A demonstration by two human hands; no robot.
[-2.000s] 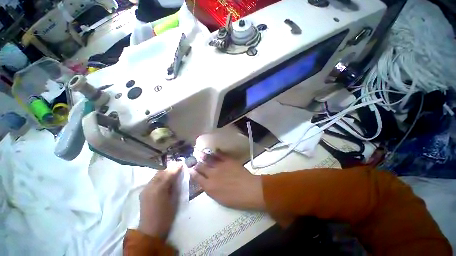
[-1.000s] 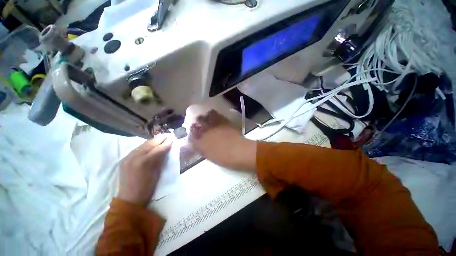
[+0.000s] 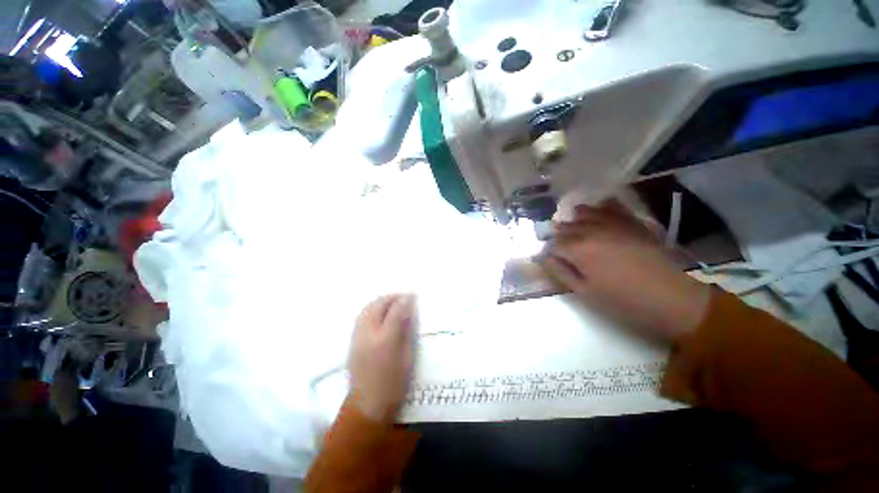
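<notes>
White garment fabric (image 3: 289, 279) lies over the table left of the needle, overexposed by the lamp. My left hand (image 3: 383, 351) rests at the front edge of this cloth, fingertips on it; whether it grips the cloth cannot be told. My right hand (image 3: 617, 265) is blurred, with its fingertips beside the presser foot (image 3: 543, 229); what they hold cannot be seen. The sewing machine head (image 3: 617, 106) stands over the work. The needle is lost in glare. The metal needle plate (image 3: 525, 281) shows below my right fingertips.
A printed ruler (image 3: 540, 385) runs along the table's front edge. A clear bin with a neon green thread cone (image 3: 292, 96) stands behind left. White strips (image 3: 800, 262) and a white piece (image 3: 761, 212) lie at right. Other machinery shows at far left.
The view has swung left, showing more of the cloth heap. My left hand has moved away from the needle, leftward and nearer to me. My right hand remains by the presser foot.
</notes>
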